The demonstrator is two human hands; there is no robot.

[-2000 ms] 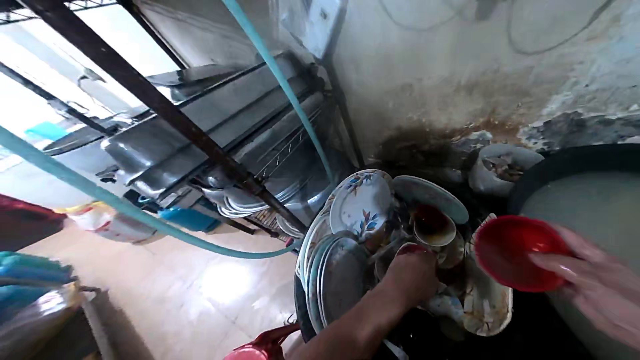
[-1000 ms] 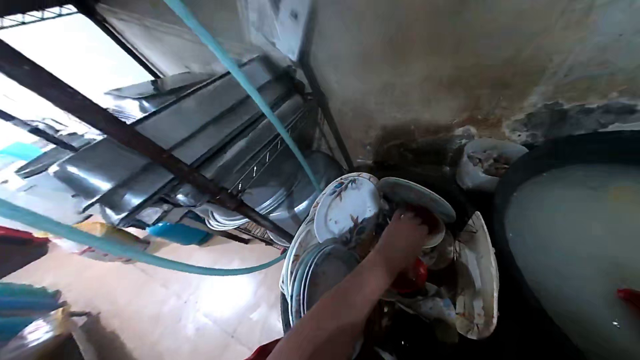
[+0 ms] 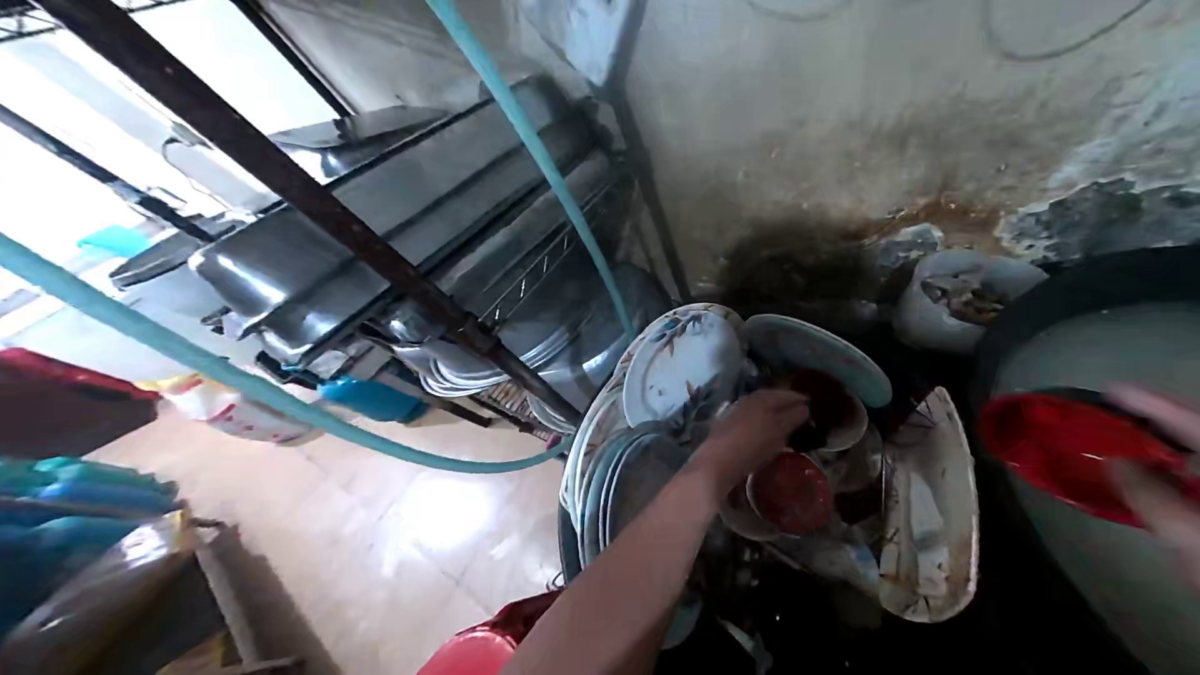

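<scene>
My left hand reaches into a pile of dirty dishes, its fingertips at a small bowl with dark red inside; whether they grip it is not plain. Just below that hand lies a red cup or bowl. Floral white oval plates and a stack of plates on edge stand to the left of it. A stained white oblong dish leans at the pile's right. My right hand, blurred at the right edge, holds a red plastic bowl above a large tub of cloudy water.
A white bucket of scraps stands by the stained wall. On the left a metal rack carries steel pans, and a pale green hose loops across. A red plastic container is at the bottom edge.
The red bowl in my right hand, out of view one second ago, is back in view above the tub. My left hand remains among the dishes. The view has shifted.
</scene>
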